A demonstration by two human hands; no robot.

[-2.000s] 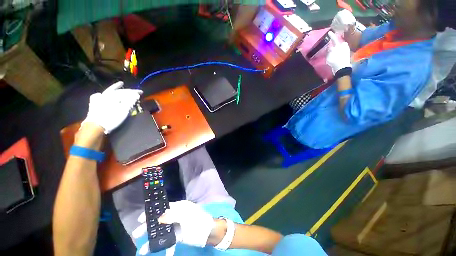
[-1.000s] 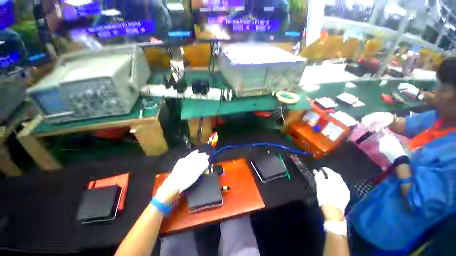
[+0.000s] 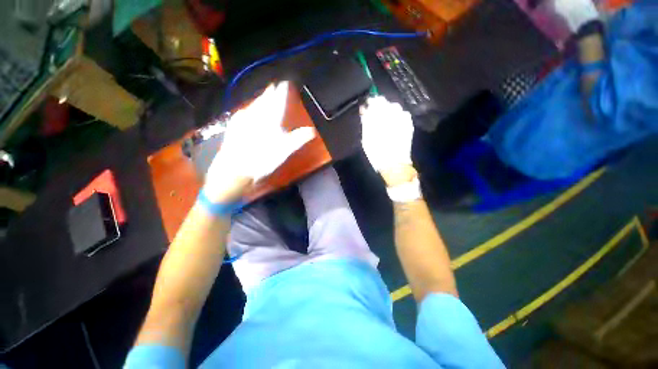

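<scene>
My left hand [image 3: 252,148], in a white glove, lies over the set-top box on the orange-brown test jig [image 3: 306,137]. Its thumb is spread to the right, away from the fingers. Only a dark part of that box [image 3: 204,149] shows left of the hand; the rest is hidden. My right hand [image 3: 387,137], also gloved, has its fingertips closed at the near end of the green marker pen [image 3: 366,70]. The pen lies beside a second black set-top box [image 3: 335,92] right of the jig.
The remote control [image 3: 404,78] lies right of the pen. A third box [image 3: 90,225] overlaps a red foam pad [image 3: 108,189] at left. A blue cable [image 3: 310,45] curves to the test box [image 3: 440,13]. AV plugs [image 3: 211,56] are behind the jig. A person in blue [image 3: 577,122] is at right.
The remote has gone from my right hand to the bench. My right hand has moved left to the pen. My left hand has moved over the box, thumb spread. The view has tilted down.
</scene>
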